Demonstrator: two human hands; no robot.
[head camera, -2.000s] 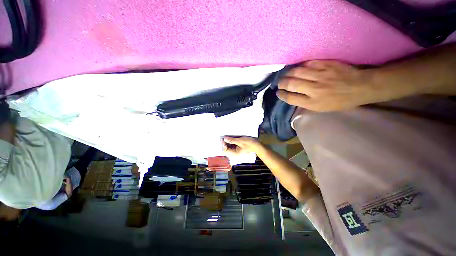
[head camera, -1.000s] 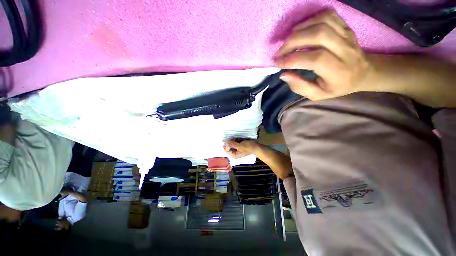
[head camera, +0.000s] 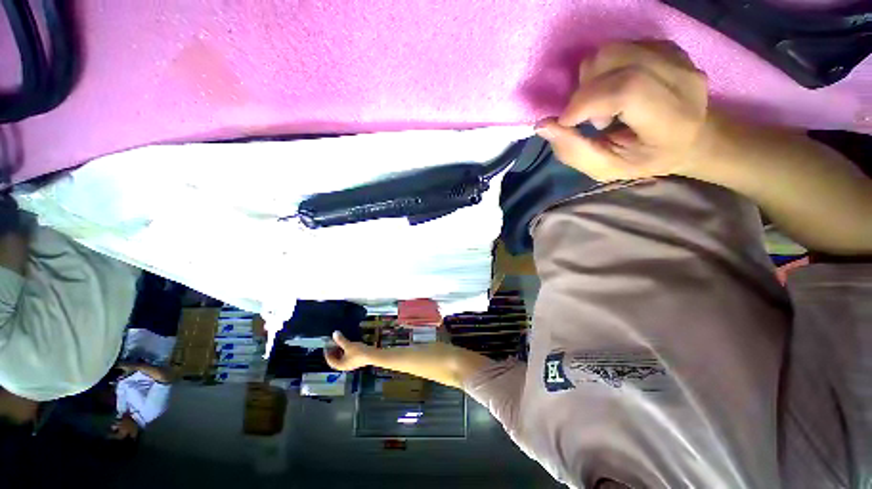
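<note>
A long black ribbed object (head camera: 392, 196), perhaps a corded screwdriver, lies on the white sheet (head camera: 210, 191), with a thin dark stem running towards my clothes. Neither hand touches it. My right hand (head camera: 636, 115) is large and near at the upper right, over the edge of the pink surface. Its fingers are curled, with thumb and fingertip close together; whether something tiny is pinched is unclear. My left hand (head camera: 346, 353) is small at lower centre, raised beyond the sheet's far edge, fingers bent. Its contents are too small to tell.
The view is upside down. Black loops (head camera: 43, 62) and a thick black curved part (head camera: 813, 48) lie on the pink surface (head camera: 316, 67). A red-pink block (head camera: 419, 312) is at the sheet's far edge. A person (head camera: 67, 315) is at left; another sits beyond, near stacked cartons (head camera: 196, 344).
My left hand has moved left and away from the sheet's edge. My right hand has lifted from the dark cloth to over the pink edge, its fingers now drawn together. The black object has stayed put.
</note>
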